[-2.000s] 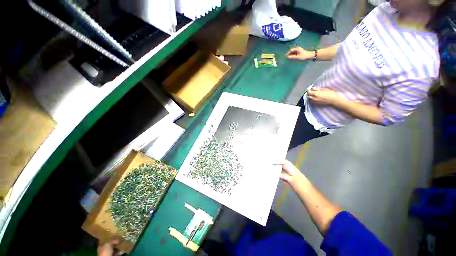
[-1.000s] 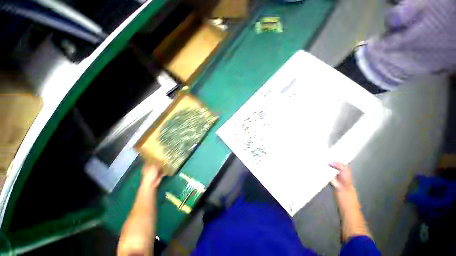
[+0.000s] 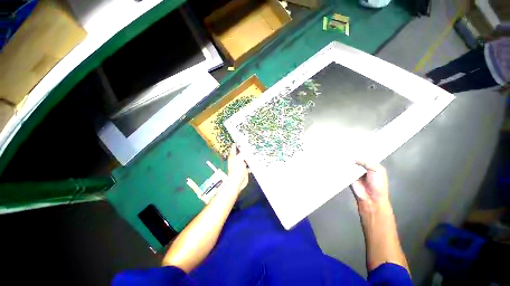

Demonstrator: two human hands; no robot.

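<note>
A large pale frame (image 3: 313, 195) with a dark grey centre is held tilted in front of me, over the bench edge. Many small green and silver parts (image 3: 274, 131) lie heaped on its left part. My right hand (image 3: 372, 187) grips its near right edge. My left hand (image 3: 237, 167) is at its left edge, fingertips partly hidden by the frame; it appears to hold that edge. An open cardboard box (image 3: 204, 127) with more small parts sits on the bench, partly covered by the frame's left corner.
A small board fixture (image 3: 211, 185) and a black phone (image 3: 157, 224) lie on the green bench (image 3: 140, 187). Behind are another frame (image 3: 162, 120) and a second cardboard box (image 3: 246, 28). Small boards (image 3: 336, 24) lie farther off. A person's leg (image 3: 461, 72) shows at right; a blue stool (image 3: 456, 243) stands below.
My left hand has left the parts box and moved to the frame's left edge. The frame has moved left, over part of the box. The other person is now mostly out of view.
</note>
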